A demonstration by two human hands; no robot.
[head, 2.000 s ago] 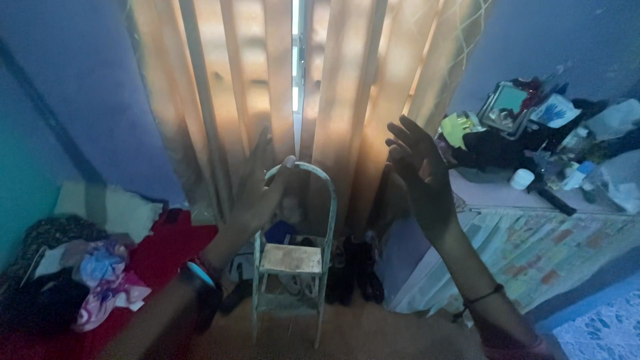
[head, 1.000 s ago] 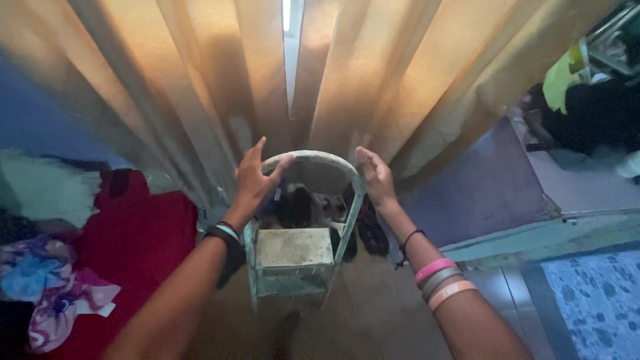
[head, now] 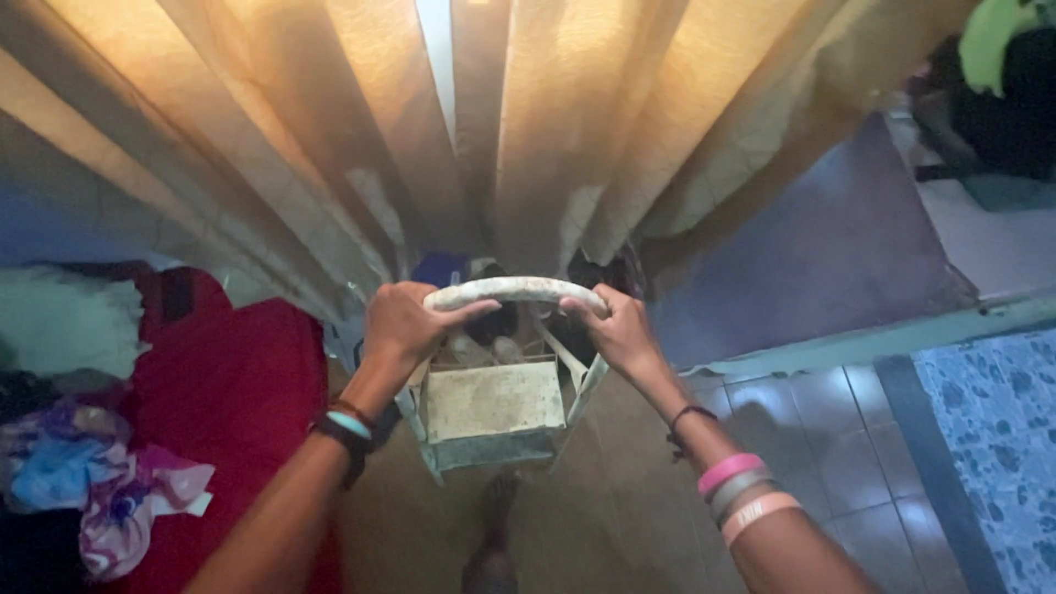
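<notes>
A small step ladder [head: 495, 400] with worn, pale paint stands on the tiled floor in the middle of the view. My left hand [head: 408, 326] is closed around the left side of its curved top rail [head: 516, 289], with the thumb along the bar. Around the right side of the same rail my right hand [head: 619, 326] is closed. The flat upper step lies below and between my hands, and a lower step shows under it. Dark items behind the rail are partly hidden by it.
Orange-tan curtains [head: 561, 124] hang just behind the ladder. At the left, a red cloth surface [head: 239, 412] bears a patterned purple and pink cloth [head: 124, 495]. A ledge [head: 825, 256] juts out at the right, above a blue patterned mat [head: 990, 445] and floor tiles.
Both hands were apart in the air two seconds ago; they have come down and closed on the ladder's top rail. The view has tilted downward.
</notes>
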